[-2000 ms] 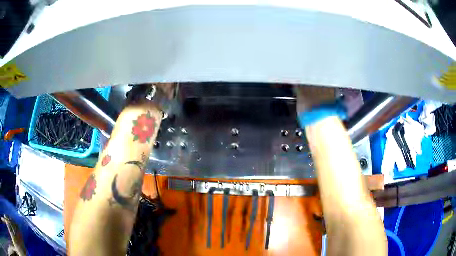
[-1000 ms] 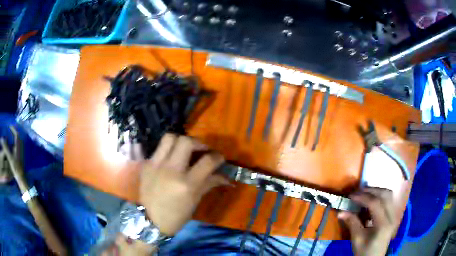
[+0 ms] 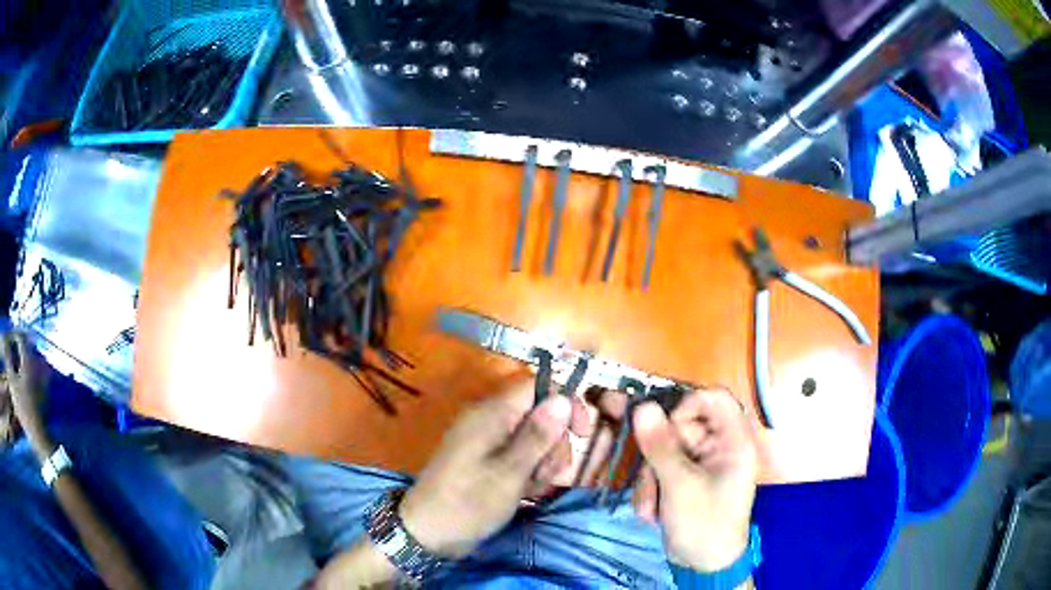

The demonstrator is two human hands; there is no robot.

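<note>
A silver loading bar (image 3: 478,331) lies on the orange board near its front edge, with several short black cables in it. My left hand (image 3: 519,444) holds the cables (image 3: 543,375) at the bar's middle between thumb and fingers. My right hand (image 3: 697,461) holds the cables at the bar's right part and covers its right end. A second loading bar (image 3: 588,161) lies at the back of the board with several black cables hanging towards me. A tangled pile of black cables (image 3: 317,254) lies on the left of the board.
Side nippers (image 3: 766,277) lie open on the right of the orange board (image 3: 184,288). Behind it are the dark lower platen (image 3: 519,87) and shiny tie bars (image 3: 807,115). A teal basket (image 3: 90,121) of cables stands back left, blue tubs (image 3: 939,415) at right. Another person's arm (image 3: 87,524) shows lower left.
My hands have come out of the press to the front bar. They have since moved from the bar's ends to its cables. The view has shifted, and the whole board now shows.
</note>
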